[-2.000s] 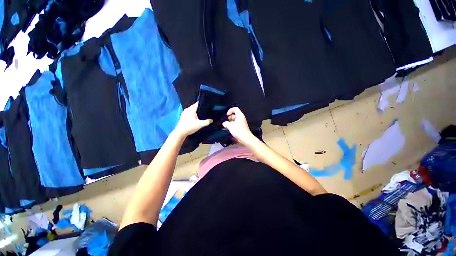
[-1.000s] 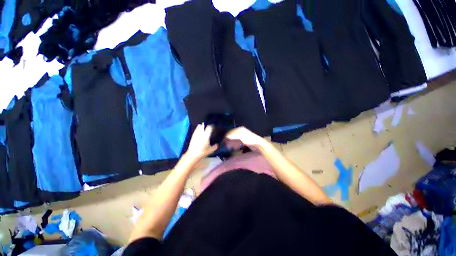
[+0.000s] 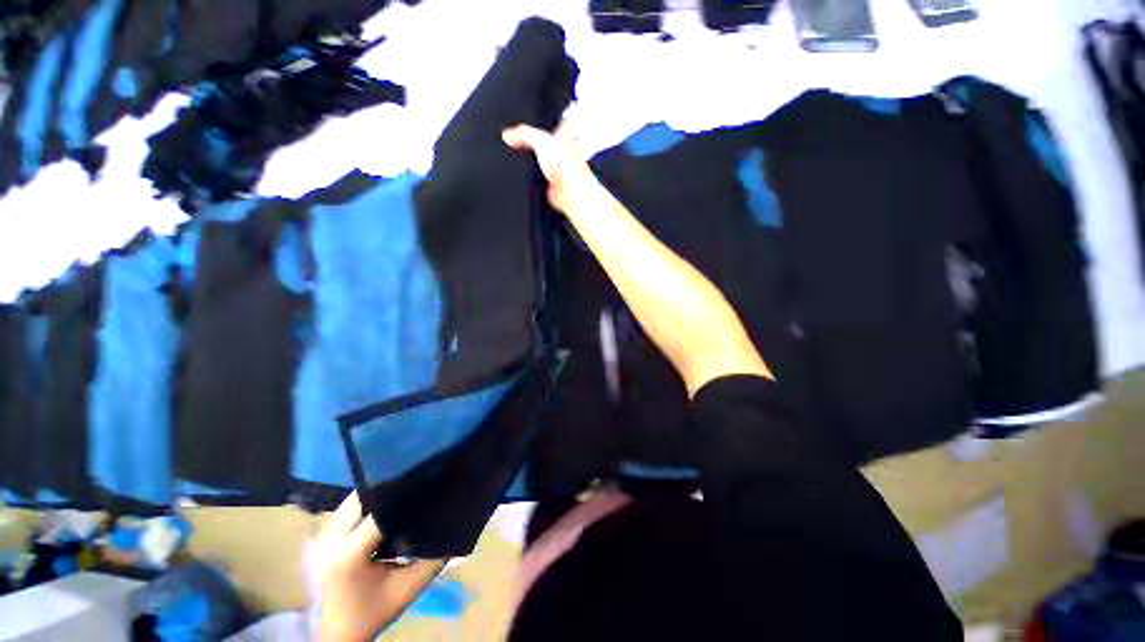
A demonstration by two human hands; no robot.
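A long black panel stack (image 3: pixel 483 263) lies between my hands, its near end folded back and showing a blue face (image 3: pixel 433 436). My left hand (image 3: pixel 358 564) grips the folded near end at the table's front edge. My right hand (image 3: pixel 553 161) is on the far upper end of the same stack, with its thumb side on the dark cloth. Its fingers are partly hidden behind the stack's edge.
Black and blue cut panels (image 3: pixel 370 326) lie in a row on both sides. A dark heap of small pieces (image 3: pixel 258 119) is at the far left. Grey metal plates (image 3: pixel 838 23) lie at the far side. Scraps and a bag (image 3: pixel 188 608) are on the floor.
My hands were close together at the stack's near end. My right hand has moved up to the far end, my left hand down and left. The near end is lifted and folded, showing blue.
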